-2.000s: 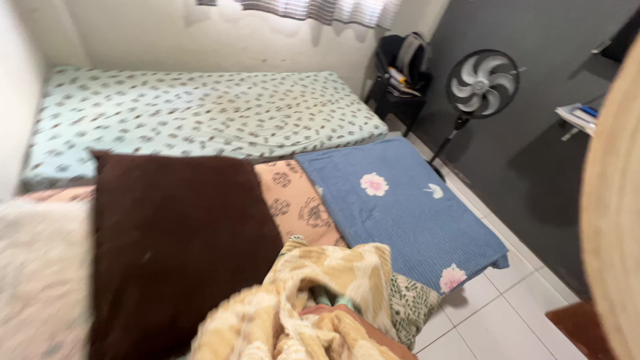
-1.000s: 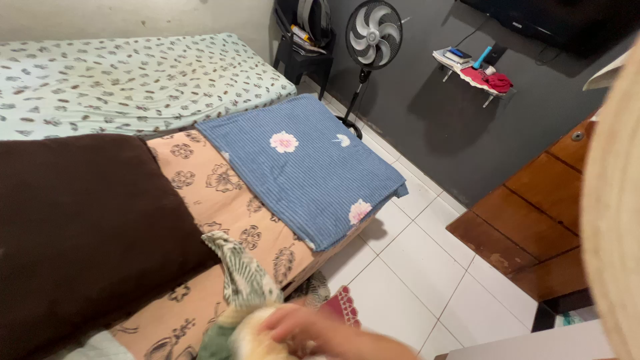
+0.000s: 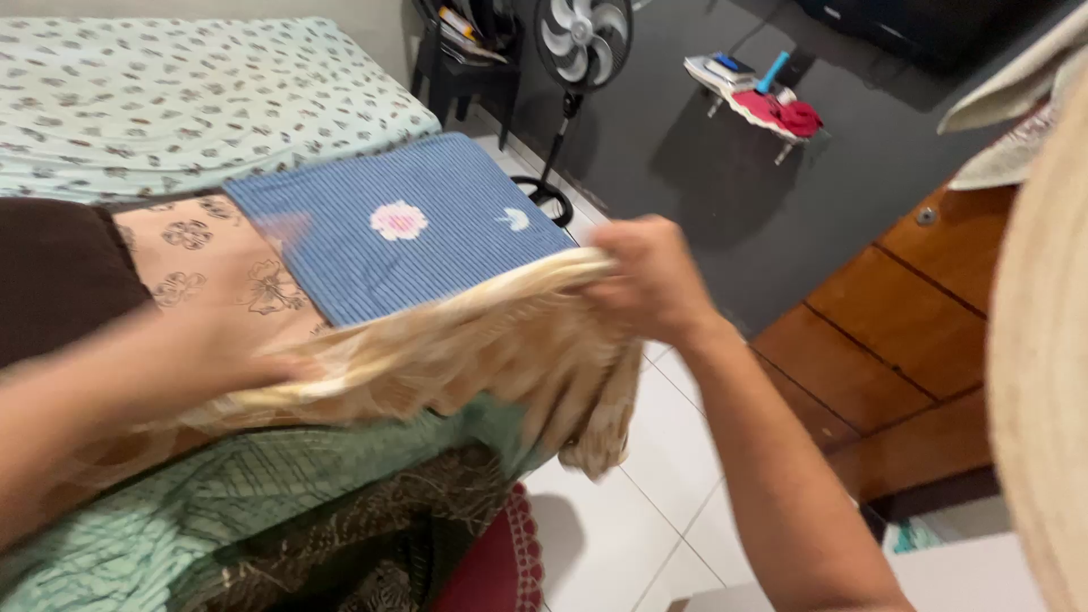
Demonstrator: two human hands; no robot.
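My right hand [image 3: 642, 276] grips one edge of a yellow and tan patterned cloth [image 3: 484, 348], which is stretched out and hangs down. My left hand [image 3: 246, 348], blurred, is at the cloth's other end; whether its fingers close on it is hard to tell. Below the cloth lies a green patterned fabric [image 3: 119, 544] with a dark brown part [image 3: 340, 518]. Beyond it, a blue striped cloth with pink flowers [image 3: 442, 204] lies flat on a peach flowered sheet [image 3: 191, 246], and a dark brown cloth [image 3: 59, 272] is at the left.
A mattress with a pale printed sheet [image 3: 187, 93] is behind. A standing fan [image 3: 582, 34] and a black chair with things on it [image 3: 476, 68] are by the grey wall. A small wall shelf [image 3: 748, 98], a wooden cabinet [image 3: 884, 340] and a red mat [image 3: 501, 561] are at the right and below.
The yellow cloth was bunched near my hands two seconds ago; it is now spread wide between them. My hands have moved apart. The view has shifted to the right.
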